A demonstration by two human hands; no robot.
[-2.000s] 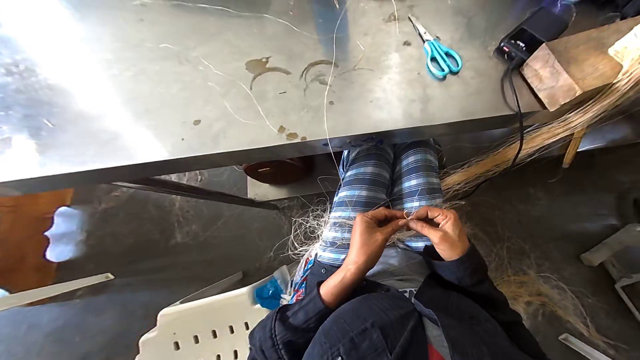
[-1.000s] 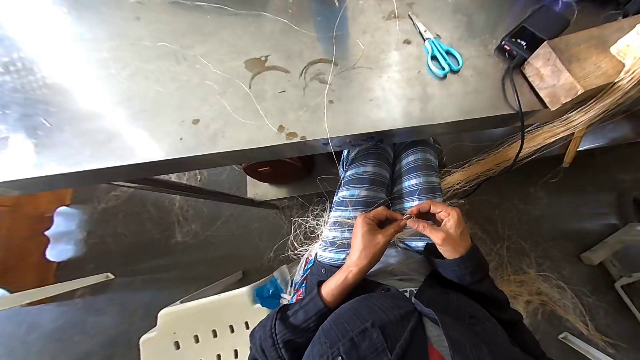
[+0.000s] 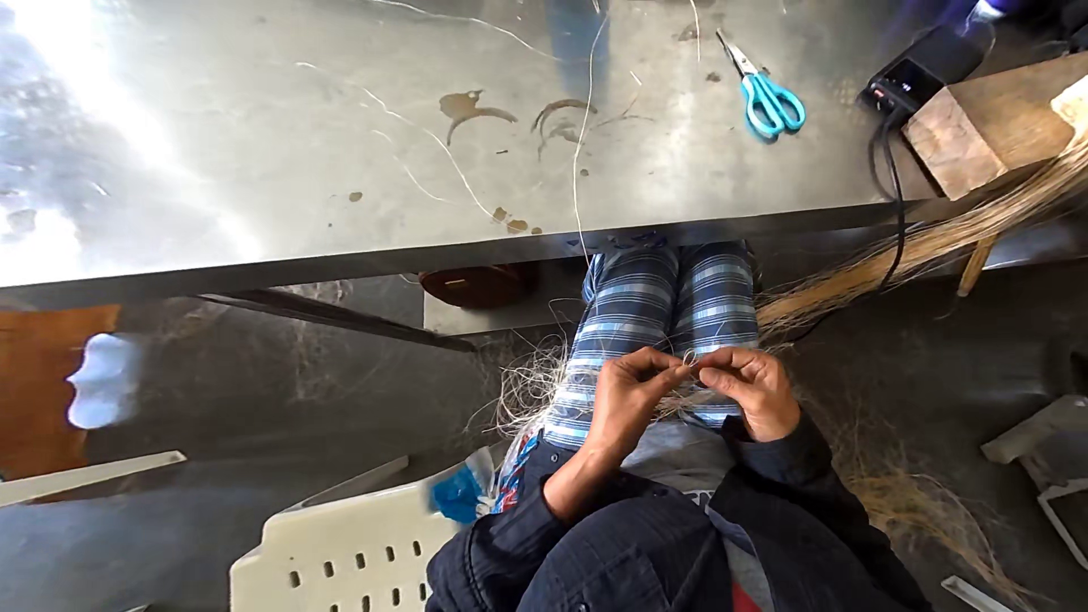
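Over the lap, my left hand [image 3: 633,395] and my right hand [image 3: 752,387] meet almost fingertip to fingertip. Each pinches a thin pale fibre strand [image 3: 690,359], which makes a small loop between the fingers. A tangle of loose pale fibres [image 3: 531,387] lies beside the left thigh, and more fibre shows beneath the hands. One long strand [image 3: 579,153] runs across the metal table and over its edge towards the lap. Scissors with turquoise handles [image 3: 772,106] rest on the tabletop, away from both hands.
The metal table [image 3: 280,195] spans the front. At right, a long fibre bundle [image 3: 926,251] hangs by a wooden block [image 3: 956,144], with a black device [image 3: 926,72] and its cable nearby. A cream plastic chair [image 3: 340,540] is at lower left, and a brown object [image 3: 476,286] lies under the table.
The fingers have shifted slightly around the strand, and a small loop now shows clearly between the fingertips. Both hands stay over the lap.
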